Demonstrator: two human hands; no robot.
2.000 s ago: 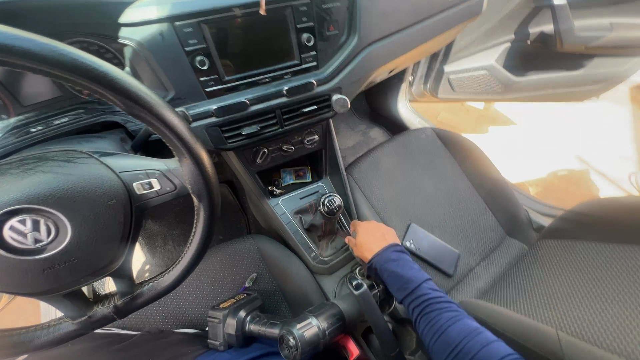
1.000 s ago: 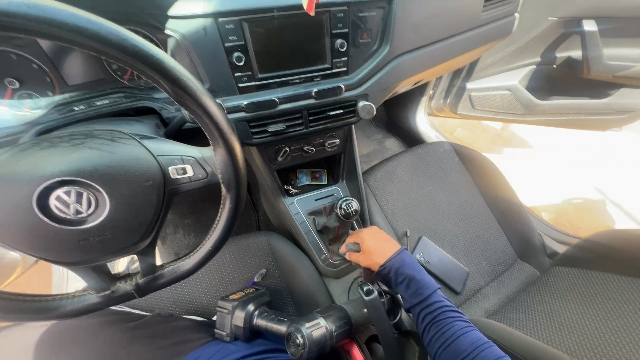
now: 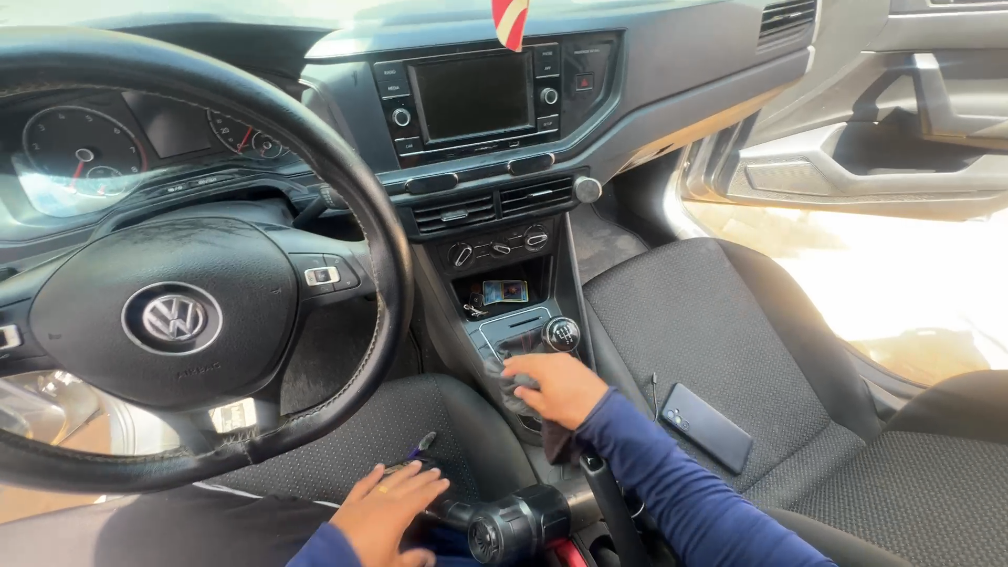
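My right hand (image 3: pixel 555 386) is at the centre console beside the gear lever, with a dark grey cloth (image 3: pixel 557 441) hanging beneath its palm and fingers. The round gear knob (image 3: pixel 561 334) stands just beyond the fingers. My left hand (image 3: pixel 392 512) is low in the view, fingers spread, over a black handheld power tool (image 3: pixel 524 524) whose round body lies near the handbrake lever (image 3: pixel 608 496). The fingers cover part of the tool, so whether they touch it is unclear. Farther up the console, an open cubby holds cards (image 3: pixel 505 292) and keys (image 3: pixel 474 309).
The steering wheel (image 3: pixel 386 268) fills the left side, with the dashboard screen (image 3: pixel 474 96) beyond. A smartphone (image 3: pixel 706 427) and a short cable (image 3: pixel 655 396) lie on the passenger seat (image 3: pixel 709 315). The passenger door (image 3: pixel 858 169) stands open. A red and white hanging item (image 3: pixel 510 24) dangles at the top.
My left hand has come into view above the power tool. The right hand's fingers have shifted at the gear lever, and dark cloth now shows under them.
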